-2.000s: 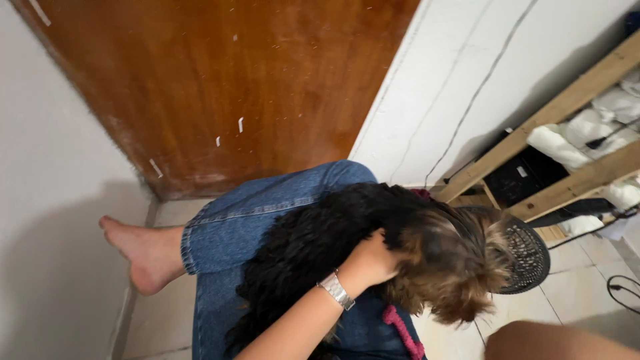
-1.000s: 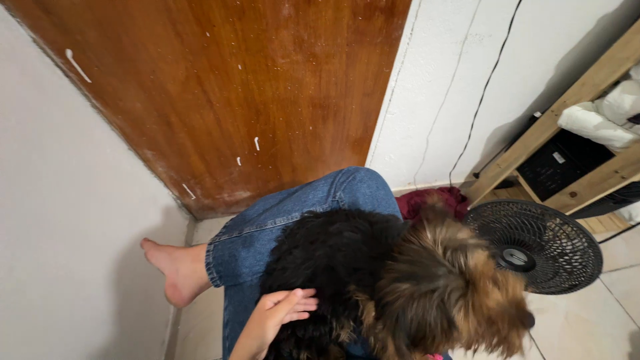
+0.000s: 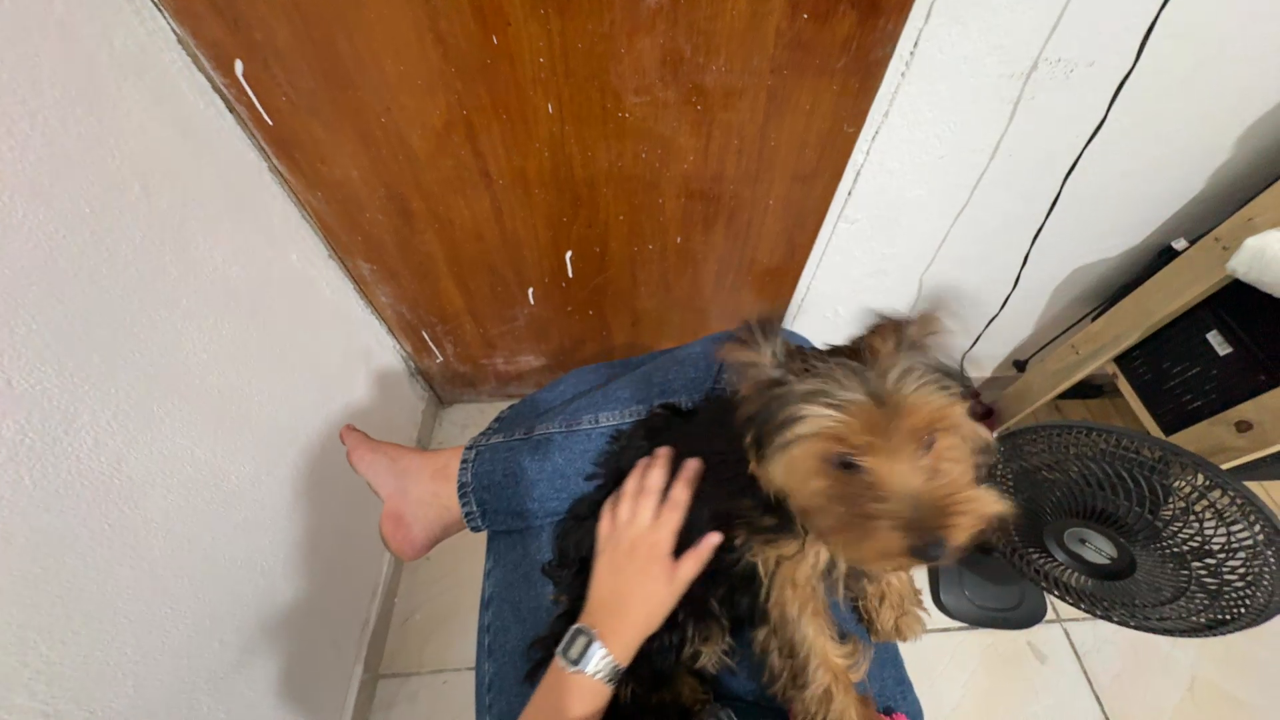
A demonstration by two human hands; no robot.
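My left hand, with a silver digital watch on its wrist, lies palm down on the dark back of a small long-haired dog. Its fingers are slightly spread and grip nothing. The dog, black on the body with a tan face and legs, sits across blue jeans on a lap. Its head is blurred and faces right. A bit of pink material shows under the dog at the bottom edge. My right hand is out of view.
A black fan stands on floor tiles right of the dog. Behind it is a wooden shelf frame holding a black item. A bare foot is near the left wall. A wooden door and a hanging cable are ahead.
The dog has lifted its head, which hung lower before. My left hand was near its neck two seconds ago, and now lies on its back, further up than one second ago.
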